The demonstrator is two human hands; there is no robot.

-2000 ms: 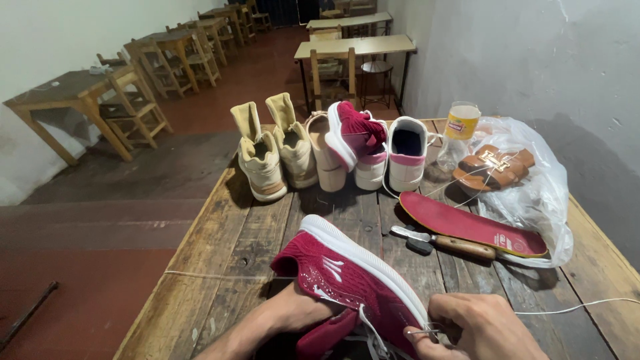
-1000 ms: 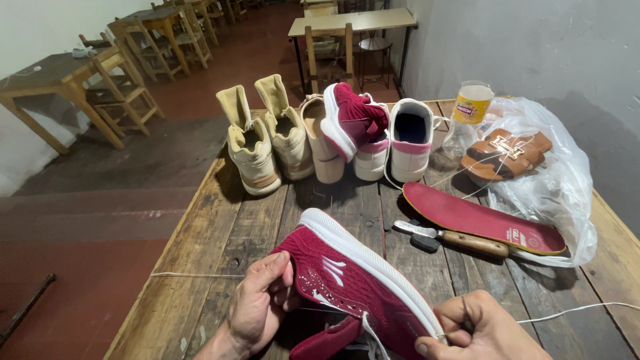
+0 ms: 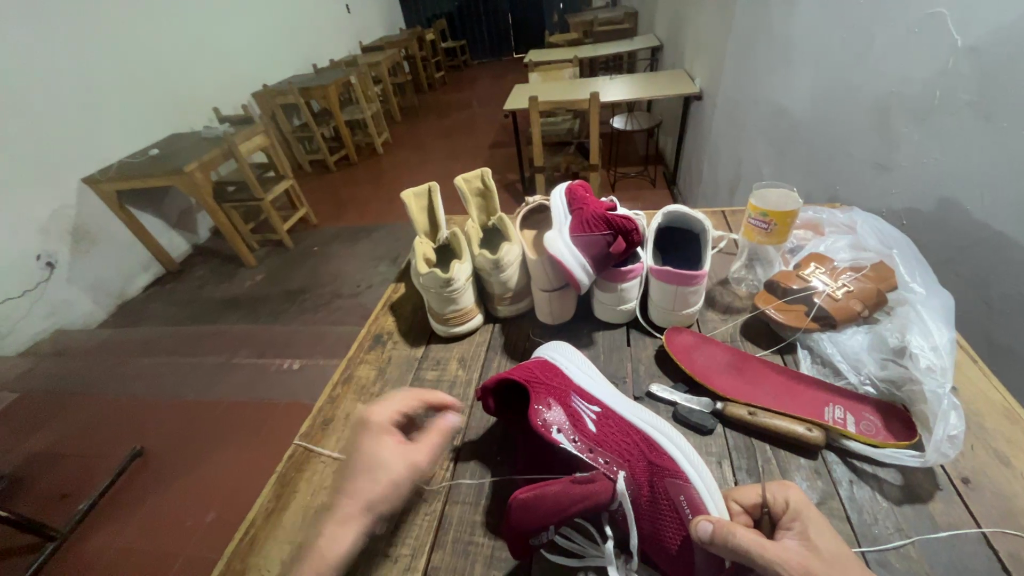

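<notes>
A crimson knit sneaker (image 3: 616, 432) with a white sole lies on its side on the wooden table, its tongue and white laces (image 3: 596, 540) pulled out. My right hand (image 3: 772, 532) pinches the sole edge near the toe and also holds a thin pointed tool, probably an awl (image 3: 766, 508). Left of the shoe, my left hand (image 3: 400, 464) is raised and blurred, with thumb and fingers close together. A thin thread (image 3: 504, 479) runs from beside that hand to the shoe; whether the fingers grip it I cannot tell. More white thread (image 3: 936, 538) trails off to the right.
Behind stand beige high-top sneakers (image 3: 450, 280), white sneakers with pink heels (image 3: 678, 264) and another crimson sneaker (image 3: 596, 232). At right are a red insole (image 3: 784, 384), a wooden-handled knife (image 3: 768, 422), a cut plastic bottle (image 3: 764, 232), and brown sandals (image 3: 828, 292) on a plastic bag (image 3: 920, 344).
My left hand was inside the shoe, then came out to its heel opening, and is now off to the left of it. My right hand has stayed at the toe end.
</notes>
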